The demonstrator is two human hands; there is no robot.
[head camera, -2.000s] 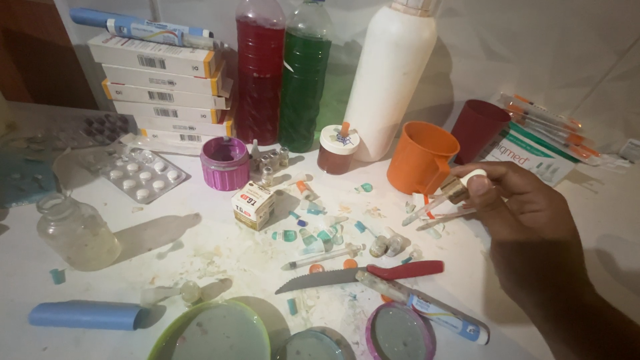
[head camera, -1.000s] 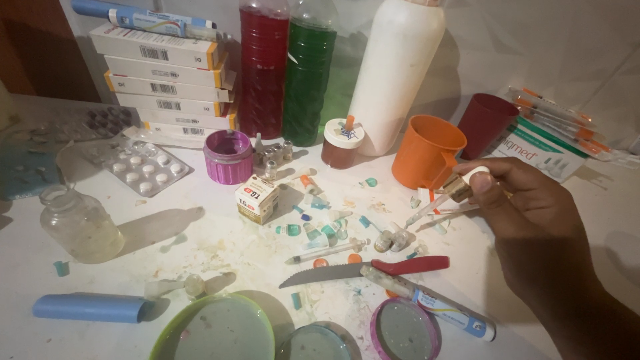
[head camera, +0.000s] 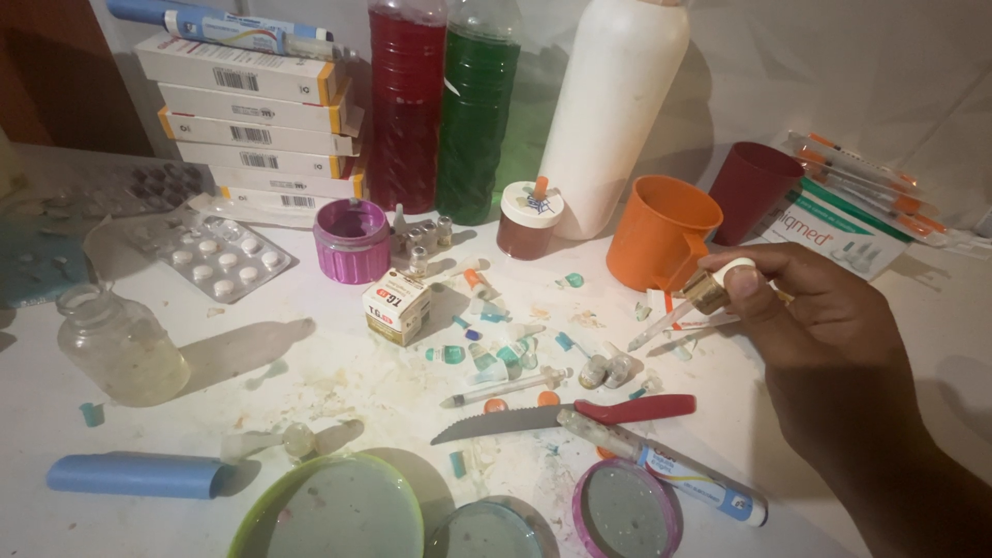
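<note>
My right hand (head camera: 821,333) pinches a glass dropper with a gold collar and white bulb (head camera: 709,291) between thumb and fingers. Its glass tip slants down to the left, above the table and near some small glass vials (head camera: 608,370). Behind it stands an orange plastic mug (head camera: 659,232). Below and left lie a small syringe (head camera: 504,387), a serrated knife with a red handle (head camera: 635,408) and an injector pen (head camera: 697,484). A small open glass bottle (head camera: 124,349) holds pale liquid at the left. My left hand is not in view.
Stacked medicine boxes (head camera: 240,124), a red-liquid bottle (head camera: 407,116), a green-liquid bottle (head camera: 477,116) and a white bottle (head camera: 620,108) stand at the back. A lidded jar (head camera: 529,232), purple jar (head camera: 353,252), small carton (head camera: 397,310) and blister pack (head camera: 221,260) sit nearer. Round lids (head camera: 415,484) lie in front.
The dropper stays in my right hand throughout. Its tip was lower, by the small vials, one second ago and is now a little apart from them. The objects on the table appear unmoved.
</note>
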